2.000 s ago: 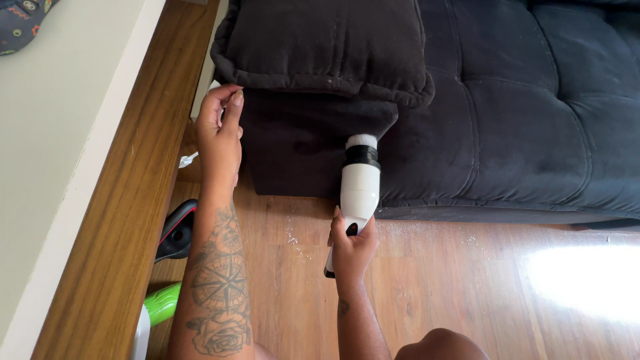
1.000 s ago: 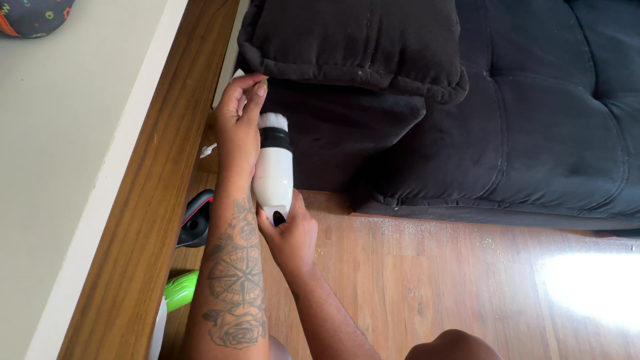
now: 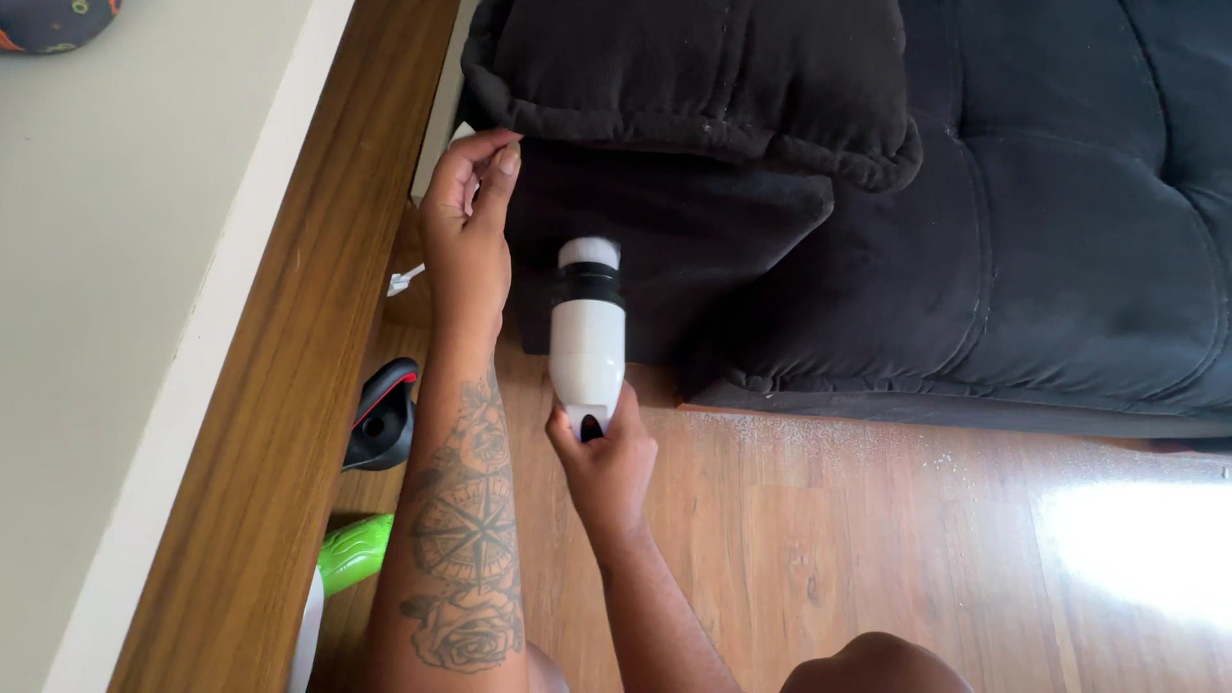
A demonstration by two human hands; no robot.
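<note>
My right hand point(image 3: 606, 462) grips the lower end of a white handheld device point(image 3: 588, 351), which has a black collar and a white bristled head. That head is over the dark fabric side of the sofa arm point(image 3: 654, 231). My left hand point(image 3: 472, 212) has its thumb and forefinger pinched together at the lower left corner of the dark sofa cushion point(image 3: 693, 77); it seems to hold the cushion's edge. The tufted sofa seat point(image 3: 1088, 231) extends to the right.
A pale tabletop point(image 3: 144, 192) with a brown wooden edge point(image 3: 279, 375) runs along the left. Below it are a black-and-red object point(image 3: 383, 419), a bright green object point(image 3: 354, 555) and a white plug or cable point(image 3: 405, 280). White specks lie on the wooden floor point(image 3: 818, 558) by the sofa.
The device in my right hand was on the right part of the sofa arm's side, then close beside my left wrist; now it is a little away from it. My left hand stays at the cushion corner.
</note>
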